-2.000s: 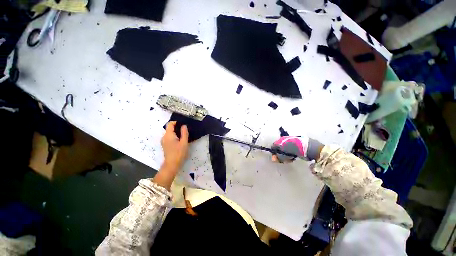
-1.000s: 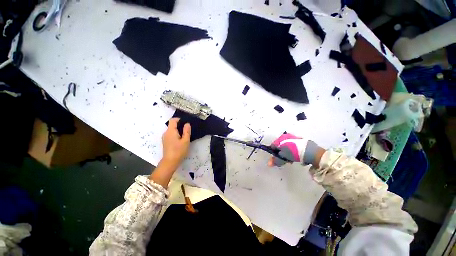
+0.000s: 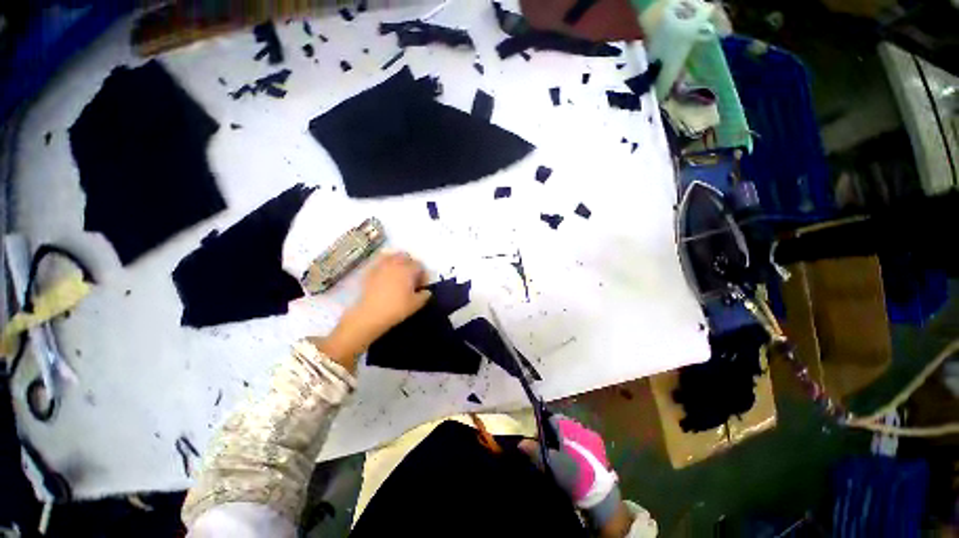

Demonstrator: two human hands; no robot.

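A small black garment piece (image 3: 426, 342) lies near the table's front edge. My bare left hand (image 3: 394, 289) is at its upper left edge with bent fingers; whether they grip the cloth cannot be told. The grey-beige patterned weight (image 3: 345, 255) lies on the white table, left of the hand and apart from the cloth. My right hand (image 3: 578, 460), in a pink and grey glove, holds the dark shears (image 3: 527, 387) at the front edge. Their blades point up and away, over or beside a narrow black strip (image 3: 494, 347); the handles are partly hidden.
Larger black panels lie left (image 3: 147, 158), centre-left (image 3: 240, 263) and beyond (image 3: 410, 137). Small black scraps (image 3: 543, 173) are scattered around. Second shears (image 3: 40, 399) lie at the left edge. An iron (image 3: 713, 236) stands off the right edge, near a green basket (image 3: 726, 89).
The view has swung right. The weight is now off the small black piece. My right hand and the shears have drawn back to the front edge, blades pointing away from me.
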